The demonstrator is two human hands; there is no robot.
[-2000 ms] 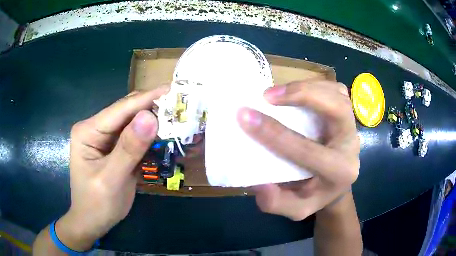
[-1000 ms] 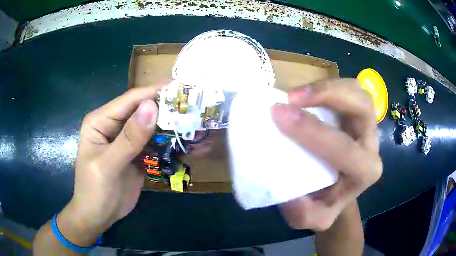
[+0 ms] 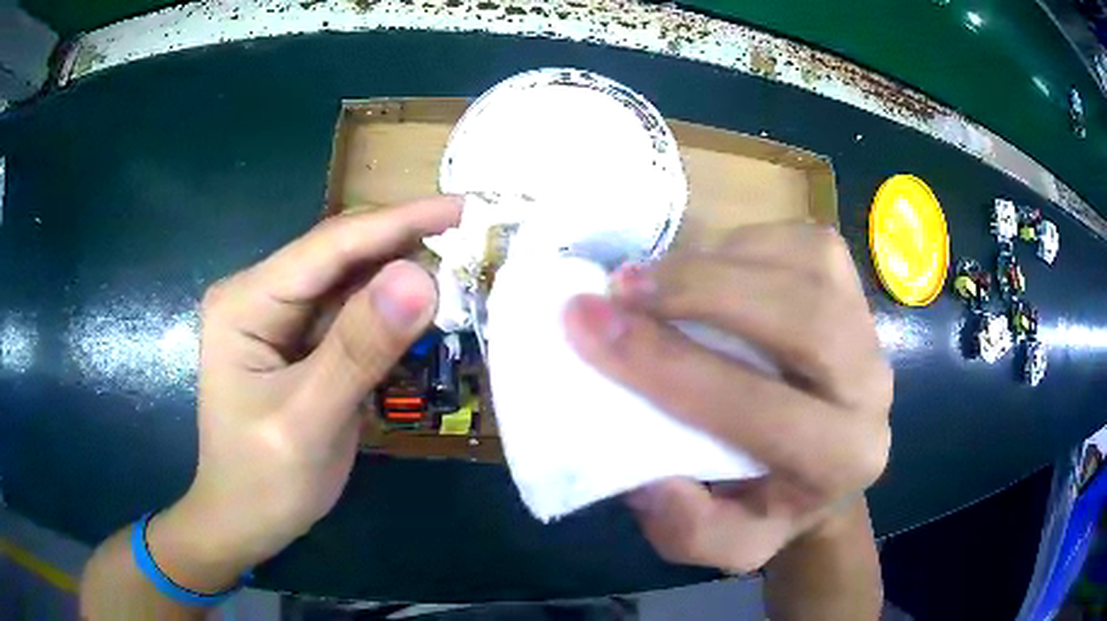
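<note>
My left hand (image 3: pixel 322 328) pinches the left edge of a white plastic socket housing (image 3: pixel 459 273) with brass-coloured metal inside. A circuit board assembly (image 3: pixel 419 391) with orange-red, black and yellow parts hangs below the housing. My right hand (image 3: pixel 753 388) holds a white, rounded, nearly palm-sized applicator or pad (image 3: pixel 571 419). Its left edge overlaps the right part of the housing and hides it; whether they touch is hard to tell. Both are held in front of a round tub (image 3: pixel 565 152) with a bright white top.
The tub stands in a shallow cardboard tray (image 3: pixel 765 170) on the dark worktop (image 3: pixel 158 182). A yellow disc (image 3: pixel 908 240) lies right of the tray. Several small assemblies (image 3: pixel 1008 285) lie further right. A worn pale metal rail (image 3: pixel 607 27) runs behind, with a green surface (image 3: pixel 898 43) beyond.
The white applicator moved right, off the housing, then back left over it. My left hand and the housing have shifted slightly right. The yellow disc, partly covered before, shows fully again.
</note>
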